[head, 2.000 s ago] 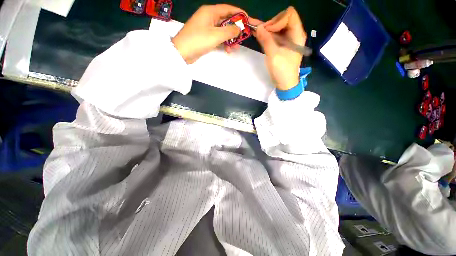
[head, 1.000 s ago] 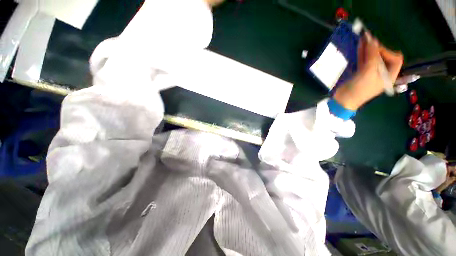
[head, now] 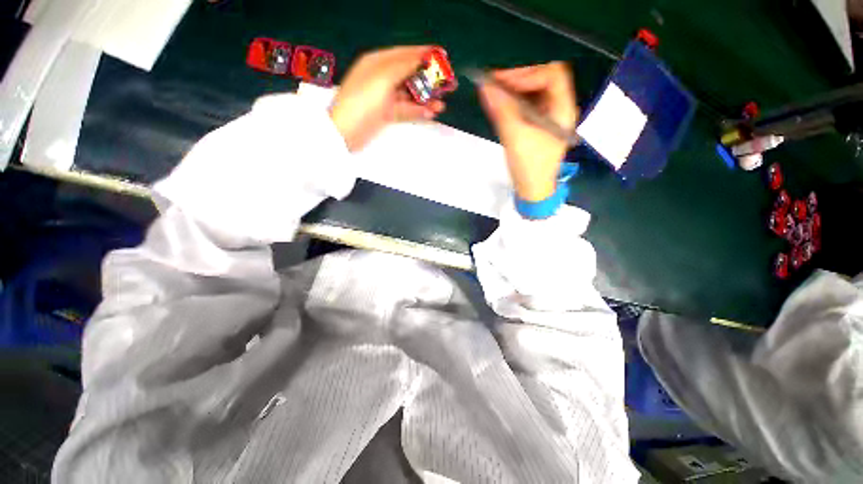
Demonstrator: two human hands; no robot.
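Note:
My left hand (head: pixel 377 93) holds a red housing (head: pixel 431 76) with its open side up; dark parts and a yellow-orange bit show inside. My right hand (head: pixel 536 112) is just right of it, blurred, holding slim grey tweezers (head: pixel 541 119) like a pen. The tweezer tip points toward the housing, with a gap between them; I cannot tell whether it carries anything. A white paper sheet (head: pixel 431 163) lies under and in front of my hands. Two more red housings (head: pixel 271 57) sit side by side on the mat, left of my left hand.
A dark blue bin (head: pixel 664 106) with a white sheet (head: pixel 613 126) inside stands right of my right hand. Pens (head: pixel 757 146) and a pile of red pieces (head: pixel 797 227) lie at far right. White sheets (head: pixel 57 113) lie at far left. A neighbour's sleeve (head: pixel 814 331) reaches in at lower right.
My left hand has come back into view with a red housing. My right hand has moved left from over the blue bin to beside the housing, still holding the tweezers.

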